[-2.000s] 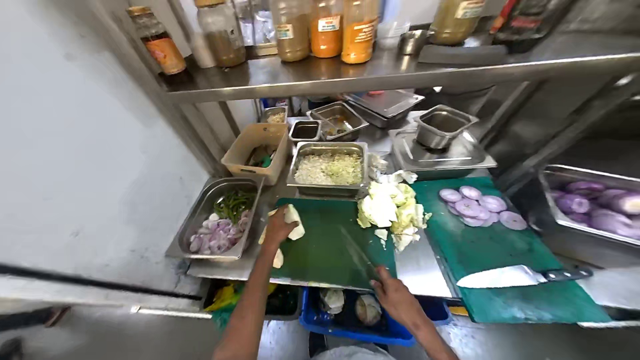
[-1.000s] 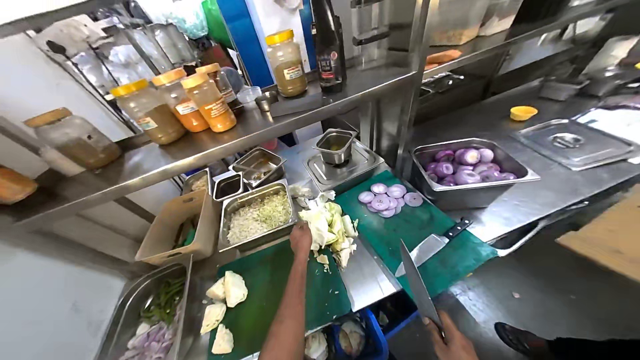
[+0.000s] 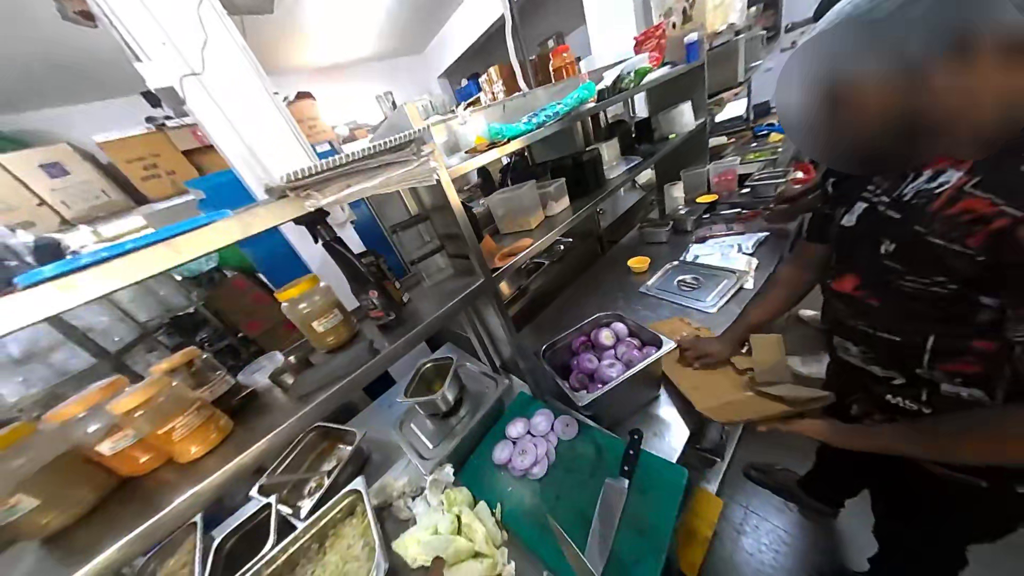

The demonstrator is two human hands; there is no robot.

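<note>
Cut cabbage point(image 3: 452, 532) lies in a pile at the bottom edge. What seems to be a fingertip of my left hand point(image 3: 438, 567) touches its lower side; the rest of that hand is out of frame. My right hand is out of view below, and a bare knife blade point(image 3: 571, 547) pokes in from the bottom edge. Beside it, a chef's knife with a black handle point(image 3: 612, 500) rests on the green cutting board point(image 3: 660, 500). Sliced onion rounds point(image 3: 528, 444) lie on the same board. A steel pan of chopped pale vegetable point(image 3: 340, 540) stands left of the cabbage.
Behind the board stands a steel pan of peeled onions point(image 3: 604, 356). At the right, a co-worker point(image 3: 920, 320) holds flattened cardboard point(image 3: 736, 392) by the counter. A steel lid point(image 3: 694, 284) lies farther back. Jars point(image 3: 172, 416) line the steel shelf point(image 3: 384, 348) at left.
The view has swung up and right, bringing the co-worker with the cardboard into sight. My right hand, seen earlier holding a knife, has left the frame; most of my left hand has too.
</note>
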